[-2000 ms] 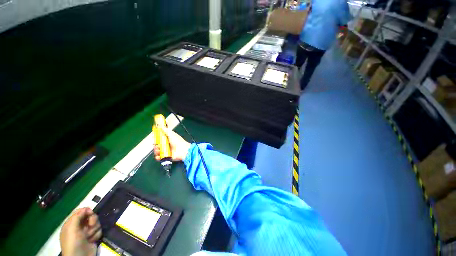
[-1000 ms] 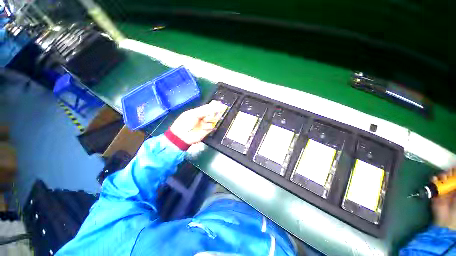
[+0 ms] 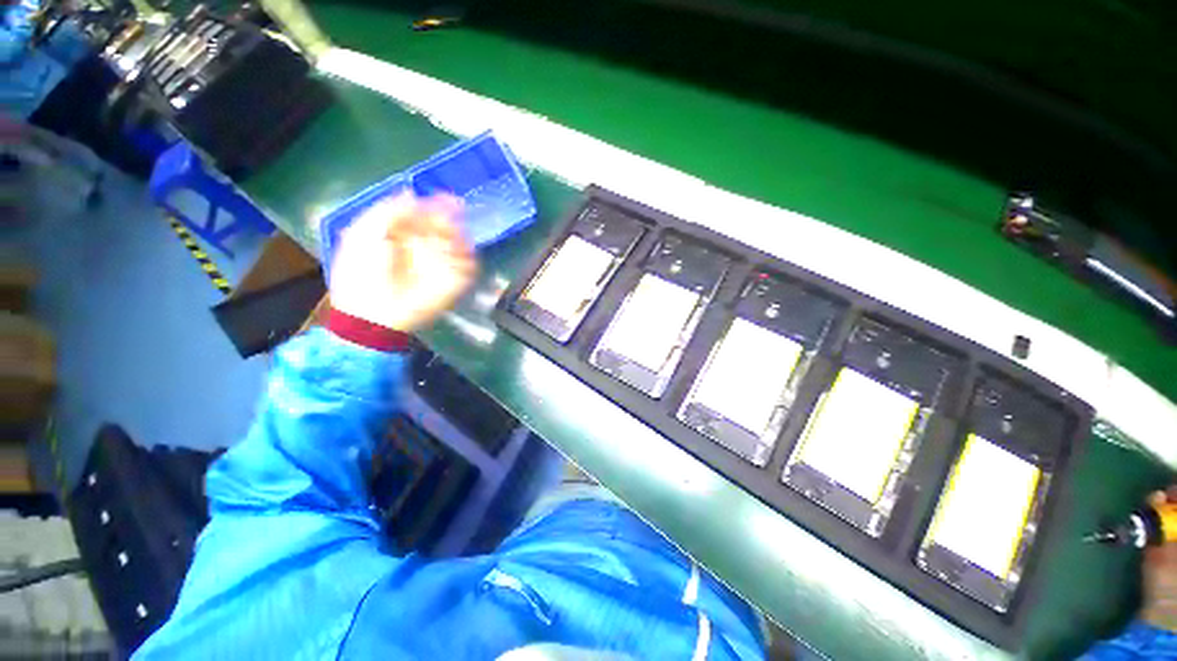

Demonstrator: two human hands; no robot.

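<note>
My left hand (image 3: 405,262) is blurred over the near part of the blue screw box (image 3: 488,190); its fingers reach toward a compartment, and whether they hold anything cannot be told. A dark red band (image 3: 368,331) is on the wrist. My right hand (image 3: 1162,568), cut off by the right edge, is closed on the yellow-orange electric screwdriver (image 3: 1156,524), its thin bit pointing left beside the tray. The black foam tray (image 3: 772,488) holds a row of several opened units, such as the rightmost unit (image 3: 985,501), each with a white battery.
A dark spare unit (image 3: 1104,265) lies on the green strip behind the white edge strip (image 3: 723,207). Stacked dark trays (image 3: 245,97) stand at the bench's far left. A blue stool (image 3: 194,194), an open cardboard box (image 3: 274,291) and black trays (image 3: 432,446) are below the bench.
The view has swung from the stacked loaded trays to the tray, then shifted slightly. My left hand has moved left from the tray's leftmost unit to the screw box. The screwdriver stays in my right hand.
</note>
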